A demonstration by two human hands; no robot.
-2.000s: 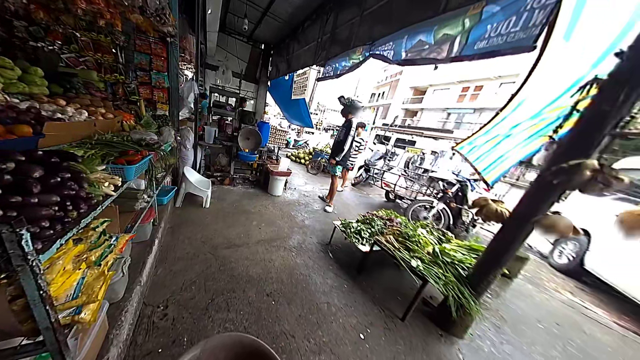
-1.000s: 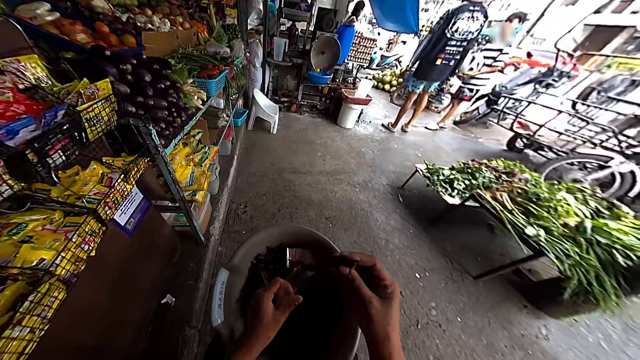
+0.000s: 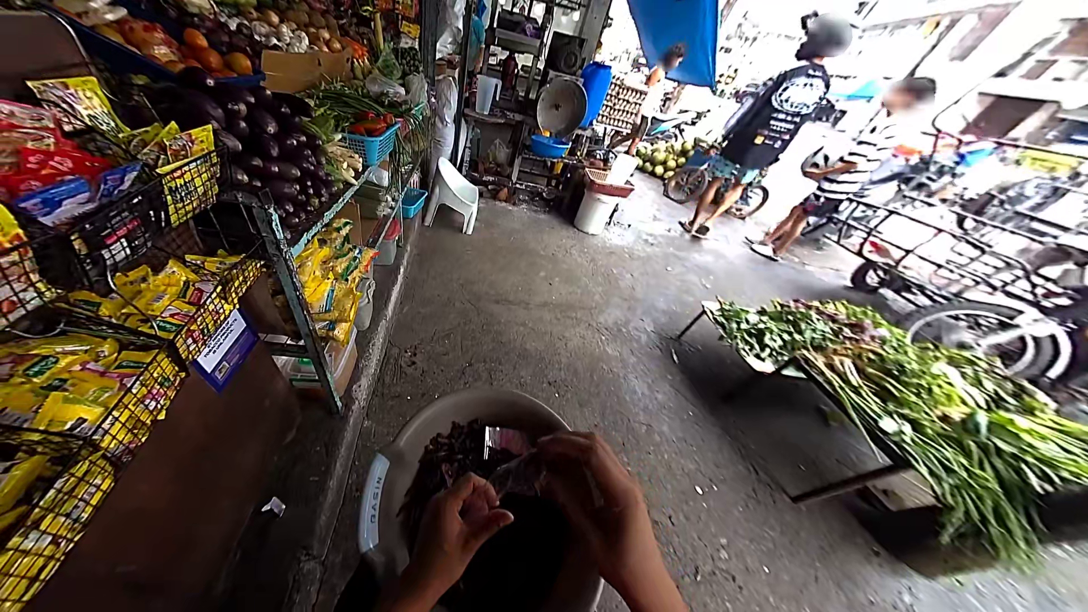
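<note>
A large grey plastic tub (image 3: pixel 510 401) stands in front of me at the bottom of the view, with small dark brown pieces (image 3: pixel 450 450) heaped in its left part. Above the tub, my left hand (image 3: pixel 463 531) pinches one side of a small clear plastic bag (image 3: pixel 517 476). On the other side of the bag, my right hand (image 3: pixel 595 501) has its fingers curled round it. What the bag holds cannot be made out. Beyond my hands, a shiny packet or label (image 3: pixel 506 442) lies in the tub. The lower part of the tub is dark and its contents are hidden.
Wire baskets of yellow packets (image 3: pixel 127 382) and a rack of eggplants (image 3: pixel 272 144) line the left. A low table of leafy greens (image 3: pixel 901 382) is on the right. Farther off are a white plastic chair (image 3: pixel 453 194), a white bucket (image 3: pixel 595 211), two people (image 3: pixel 778 115) and a parked cart (image 3: pixel 960 246).
The two people ahead have shifted to the right over the two seconds. Both my hands, out of view two seconds ago, are over the tub. The view has tilted down.
</note>
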